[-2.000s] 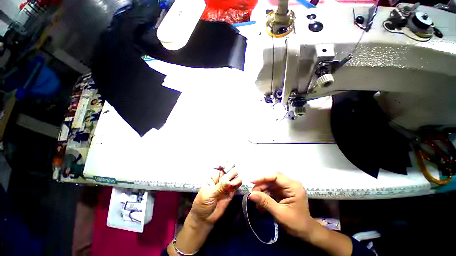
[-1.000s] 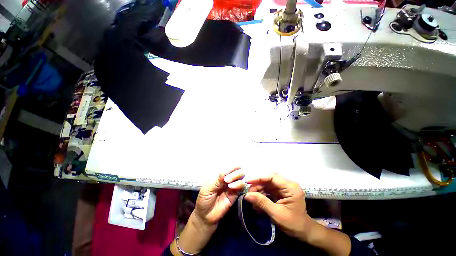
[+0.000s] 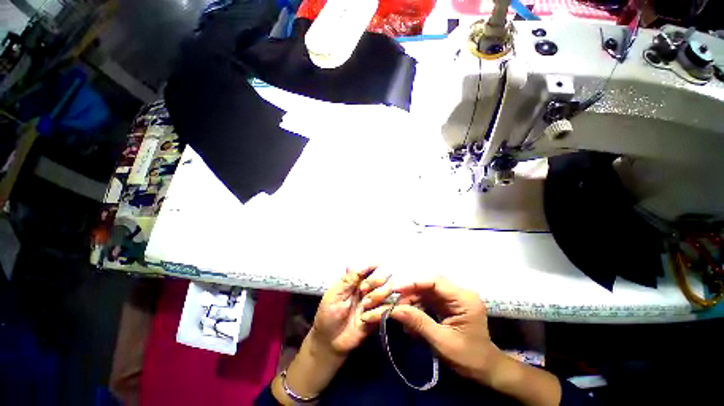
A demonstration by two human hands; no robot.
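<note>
My right hand pinches a narrow pale strip between thumb and fingers at the table's front edge. The strip hangs below in a loop. My left hand is beside it, palm up with curled fingers, its fingertips near the strip's upper end; whether it grips the strip I cannot tell. Black cut pieces lie at the left of the table. Another black piece lies under the arm of the white sewing machine. The needle area has no cloth under it.
A white lamp head hangs over the black pieces. A red plastic bag is behind it. Orange-handled scissors lie at the far right. A white tray of small metal parts is below the table edge, over magenta cloth.
The view has shifted, so the table and machine appear farther right. My left fingers have spread a little beside the strip. My right hand keeps its pinch.
</note>
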